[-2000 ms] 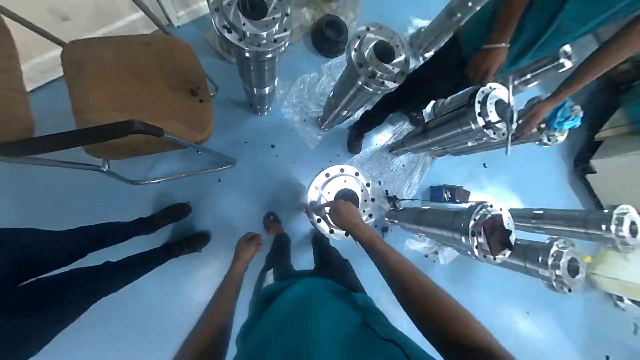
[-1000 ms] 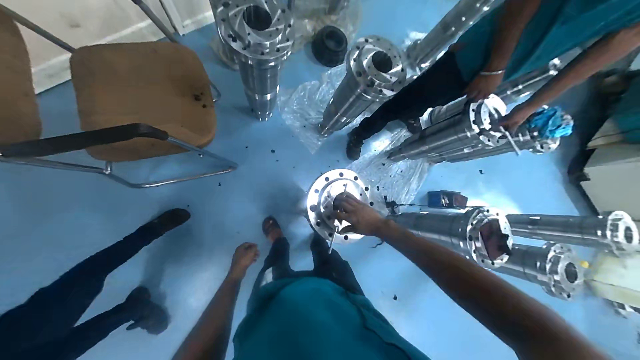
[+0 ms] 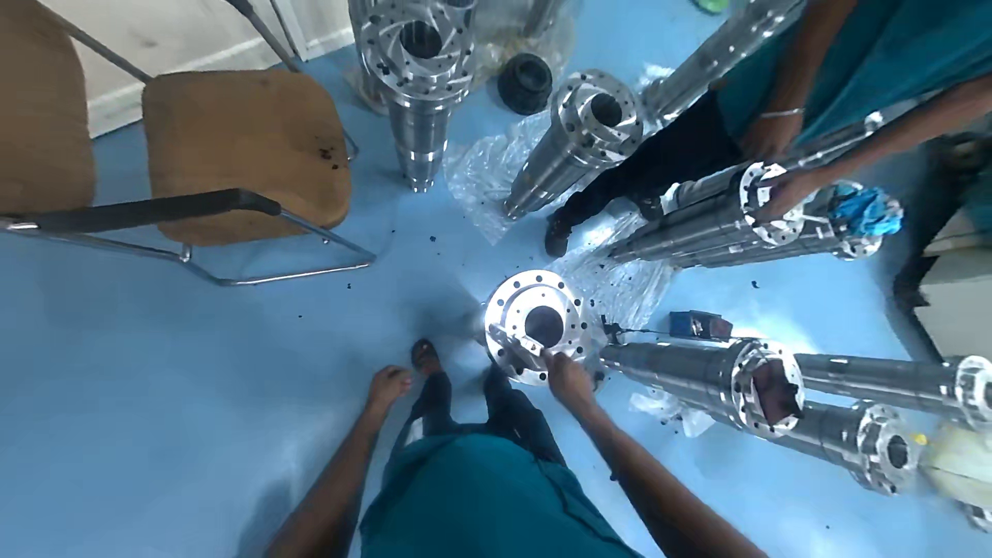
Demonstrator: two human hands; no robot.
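Right in front of my feet stands a shiny metal flanged cylinder, its round face up, with a ring of bolt holes and a dark central bore. My right hand is at the near right edge of this face, closed on a small metal tool that lies across the flange; its exact kind is blurred. My left hand hangs to the left of the flange, fingers curled, touching nothing that I can see.
A brown chair stands upper left. Flanged metal cylinders stand ahead and right, some on plastic sheeting. A co-worker's hand rests on one at upper right. A dark ring-shaped part and a small blue box are on the floor.
My right hand has moved from over the bore to the flange's near right edge, and the tool has swung round to point left. The person whose legs showed at lower left is out of view.
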